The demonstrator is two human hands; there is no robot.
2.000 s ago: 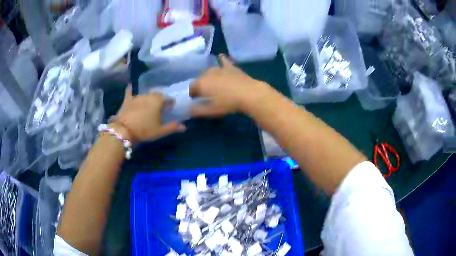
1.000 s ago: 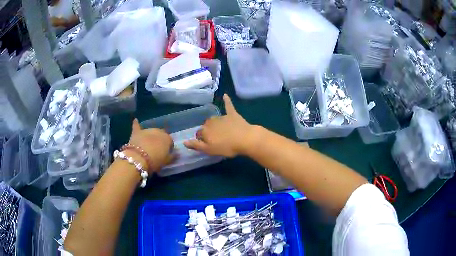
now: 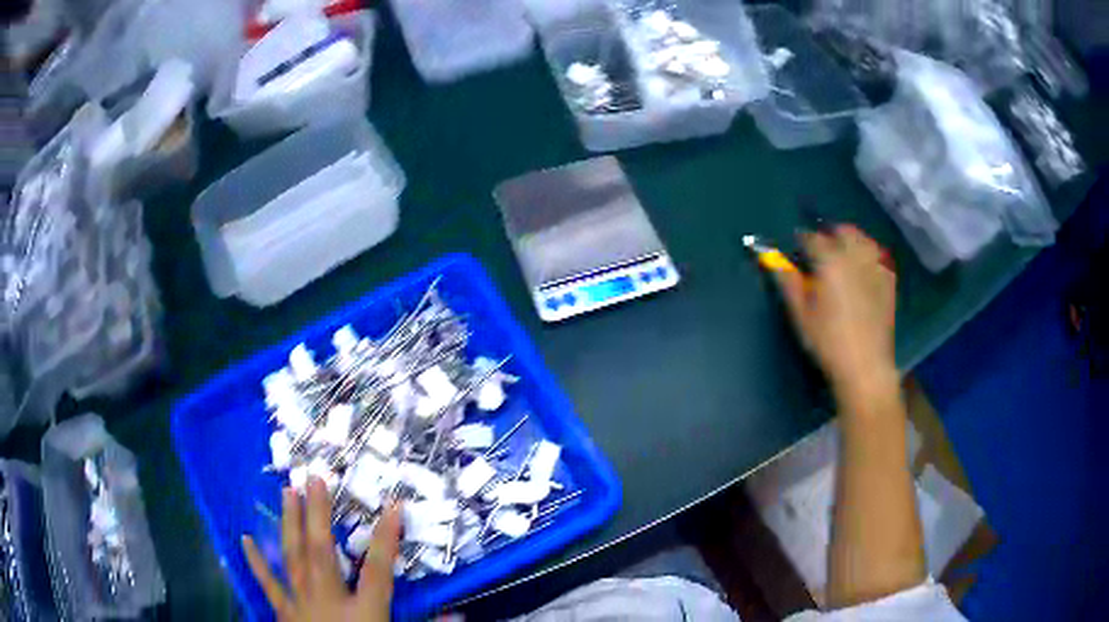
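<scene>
A blue tray (image 3: 535, 419) holds a loose pile of thin metal pins with white tab ends (image 3: 395, 450). My left hand (image 3: 328, 565) lies with spread fingers at the tray's near edge, fingertips on the pile; no pin is seen gripped. My right hand (image 3: 842, 298) is on the right of the bench, over a yellow-handled tool (image 3: 773, 259) whose handle and light tip stick out past the fingers. Its hold on the tool is partly hidden, and a bit of red shows beside the fingers. A pocket scale (image 3: 572, 219) with a lit display lies between tray and right hand.
A clear box with a white liner (image 3: 304, 219) stands beyond the tray. A divided clear box of white-ended pins (image 3: 657, 128) stands at the back. Filled plastic bags (image 3: 943, 170) lie at right, stacked clear boxes (image 3: 85, 280) at left. A carton (image 3: 936, 486) is below the bench edge.
Both hands have left the clear lined box. My left hand has come back to the tray and my right hand has gone right to the yellow tool. The view has shifted, showing the whole scale.
</scene>
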